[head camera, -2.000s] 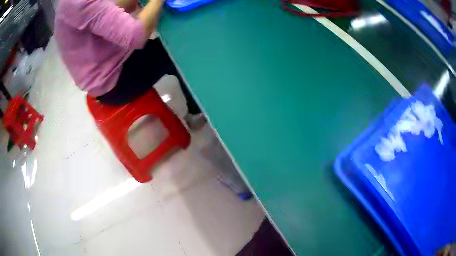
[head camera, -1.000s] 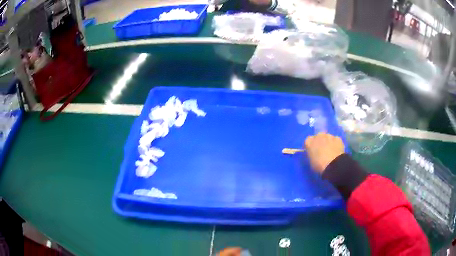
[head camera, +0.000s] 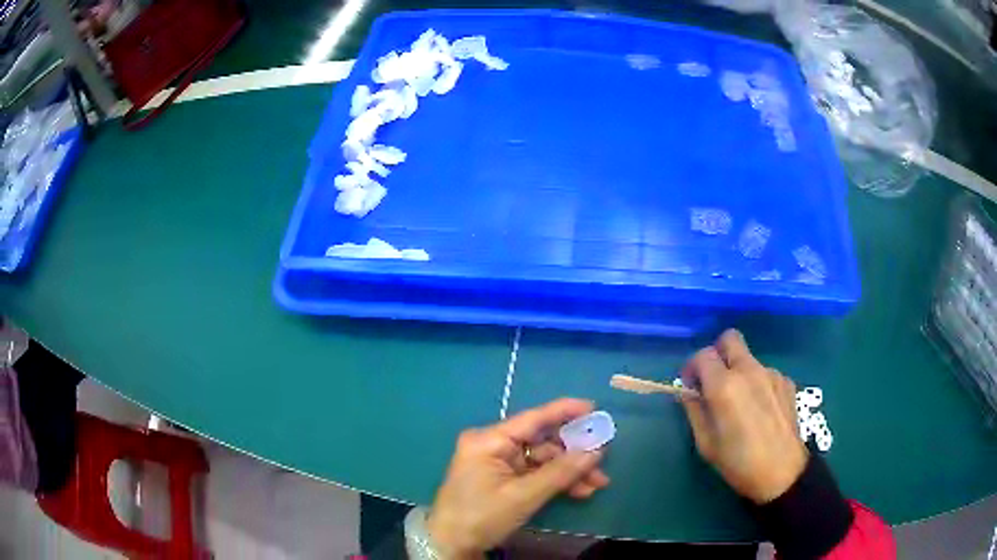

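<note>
My left hand (head camera: pixel 514 473) holds a small whitish translucent part (head camera: pixel 588 432) with a small dark spot, between thumb and fingers, above the mat's front edge. My right hand (head camera: pixel 743 413) is to its right and holds a thin tan stick (head camera: pixel 647 385) pointing left. A small white bit shows at its fingertips, too small to name surely. White inserts with dark holes (head camera: pixel 812 420) lie on the mat just right of my right hand. The blue tray (head camera: pixel 547 164) holds milky covers (head camera: pixel 385 109) on its left and clear housings (head camera: pixel 754 238) on its right.
A clear bag of white pieces (head camera: pixel 864 104) lies beyond the tray's right side. A clear blister tray (head camera: pixel 973 306) is at the far right. A red bag (head camera: pixel 169 49) and another blue bin (head camera: pixel 49 186) are at left. A red stool (head camera: pixel 120 492) stands below the bench edge.
The view has swung from the aisle to the bench and tilted down. My right hand has moved from the tray's right side to the mat. My left hand has come fully into view with the part.
</note>
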